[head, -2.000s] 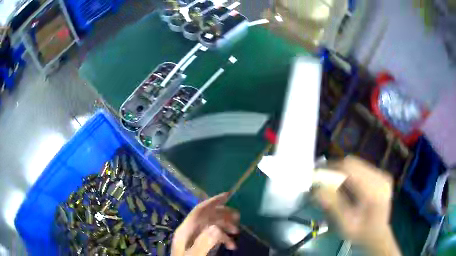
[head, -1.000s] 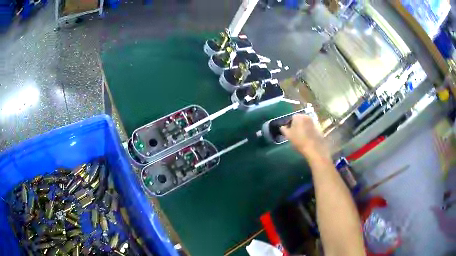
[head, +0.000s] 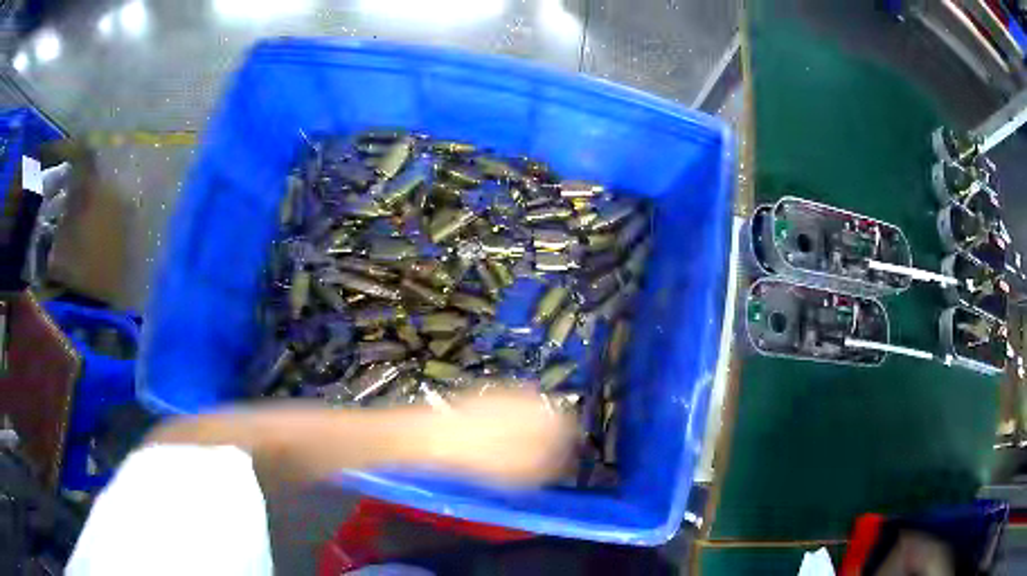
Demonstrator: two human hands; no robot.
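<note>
A large blue crate (head: 721,281) fills the middle of the view, heaped with brassy and dark lock cylinders (head: 451,259). My left hand (head: 524,437) reaches in from the left over the crate's near side, above the cylinders. It is blurred, so its fingers, and whether they hold anything, cannot be made out. My right hand cannot be made out; a blurred brownish patch at the bottom right edge is too unclear to name.
Right of the crate is the green bench (head: 811,450). Two open lock housings (head: 839,242) with white strips lie near its edge. Several more housings (head: 971,332) stand at the far right. A red object (head: 422,534) lies below the crate. Blue bins (head: 101,338) are at the left.
The view has swung left to the crate. My left hand is now over the cylinders. The hand that was at a housing on the bench is no longer seen there.
</note>
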